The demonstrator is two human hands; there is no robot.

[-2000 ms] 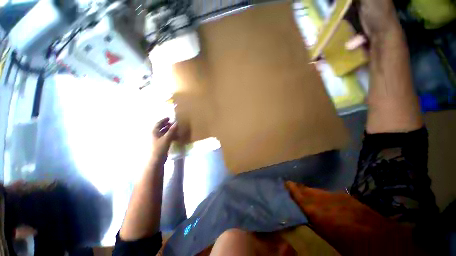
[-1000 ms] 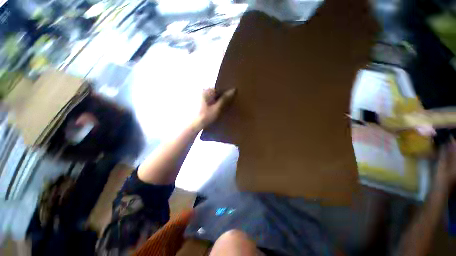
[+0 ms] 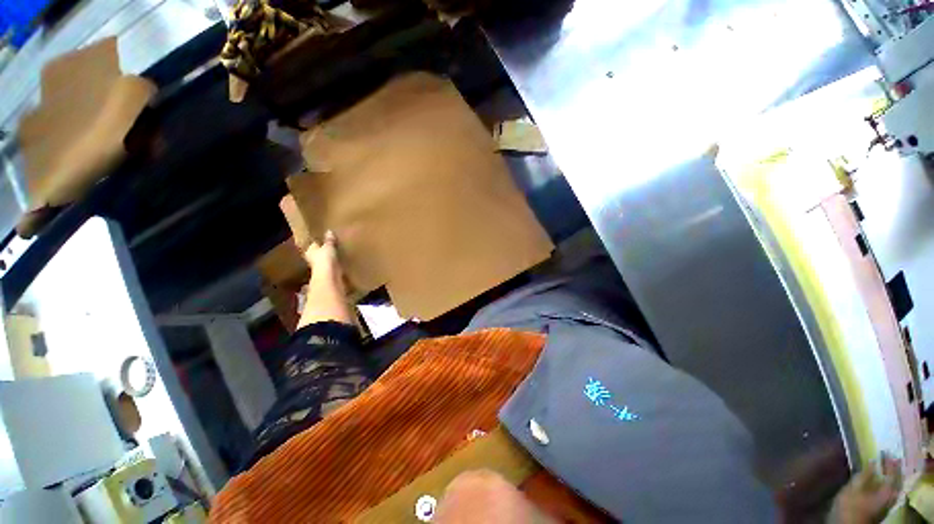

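My left hand (image 3: 323, 251) grips the left edge of a large brown cut panel (image 3: 425, 194), thumb on top. The panel lies nearly flat, left of the machine table and below its edge; whether it touches a pile is hidden. My right hand (image 3: 865, 498) is small and blurred at the lower right, by the near end of the sewing template (image 3: 783, 235). Its fingers and what they may hold are unclear. The template has yellow and pale pink bands and black slots.
The silver machine table (image 3: 696, 256) has strong glare. Machine parts (image 3: 917, 133) stand at the right edge. Another brown piece (image 3: 77, 123) lies at the upper left. A person's patterned sleeve (image 3: 266, 41) shows at the top. A white machine panel (image 3: 113, 307) and control boxes (image 3: 61, 430) stand at the lower left.
The view has swung left. My left hand has carried the brown panel from in front of me to the left, off the table. My right hand remains by the template, whose yellow strip is no longer seen raised.
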